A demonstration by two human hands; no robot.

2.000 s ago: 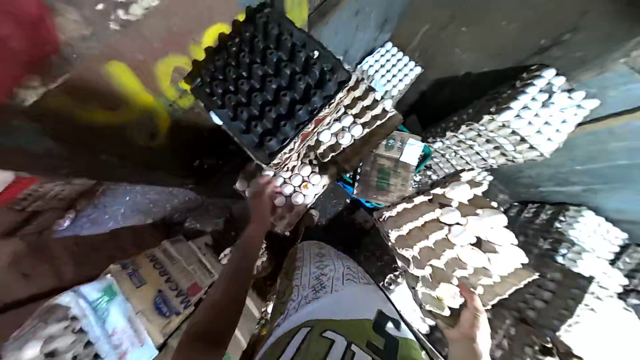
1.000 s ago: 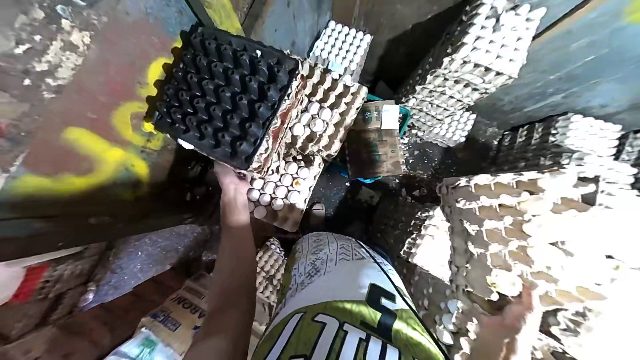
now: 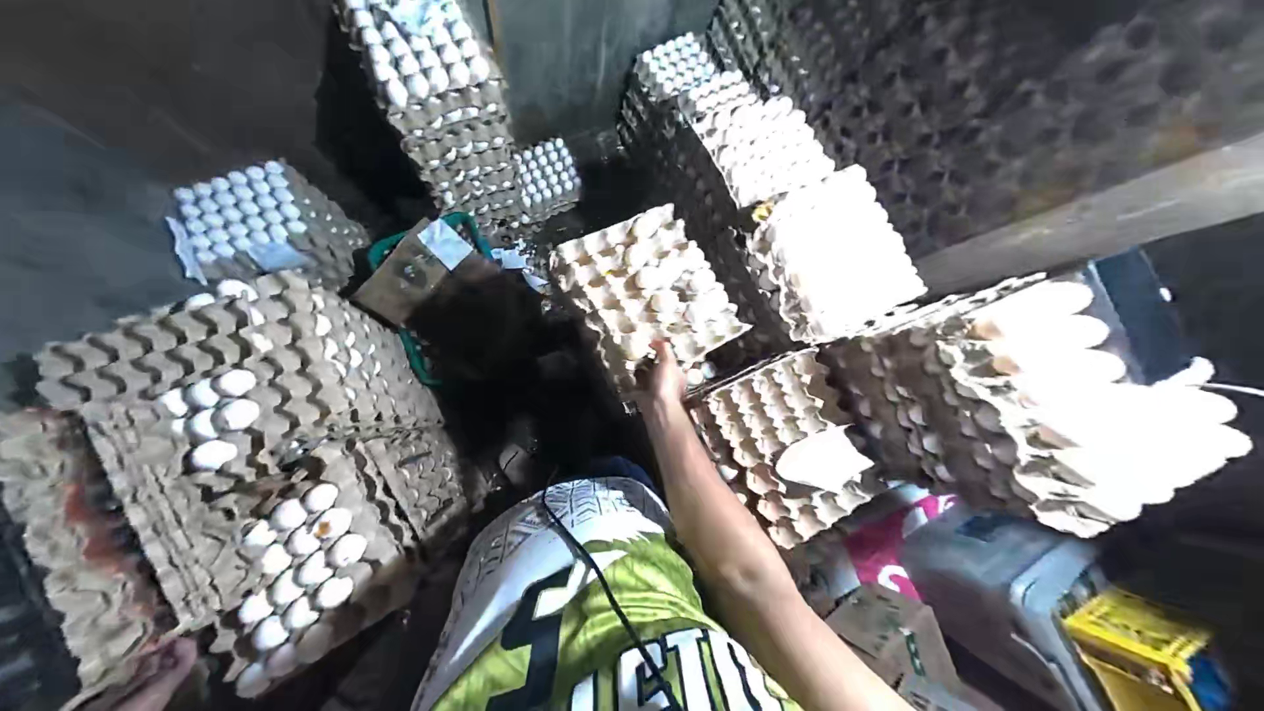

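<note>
At the near edge of a cardboard egg tray (image 3: 647, 281) with several eggs, right of centre, is my right hand (image 3: 664, 375), its fingers over the rim. That tray lies low, beside tall egg stacks. My left hand (image 3: 163, 671) is partly in view at the lower left, close to the outer edge of a pile of cardboard trays (image 3: 148, 484); its fingers are blurred and its hold is unclear. Beside it, white eggs (image 3: 301, 563) sit in a partly filled tray, one with a yellowish stain. More eggs (image 3: 222, 410) lie on the trays just behind.
A cardboard box (image 3: 410, 276) rests on a green crate (image 3: 464, 222) at centre left. Stacks of filled egg trays (image 3: 780, 148) line the back and right. Near the lower right are a grey plastic container (image 3: 997, 573) and a yellow crate (image 3: 1136, 632). A wall (image 3: 79, 197) borders the left.
The view has swung strongly to the right. The black tray seen earlier on the left stack is out of view. My left hand is now lower, at the frame's bottom left.
</note>
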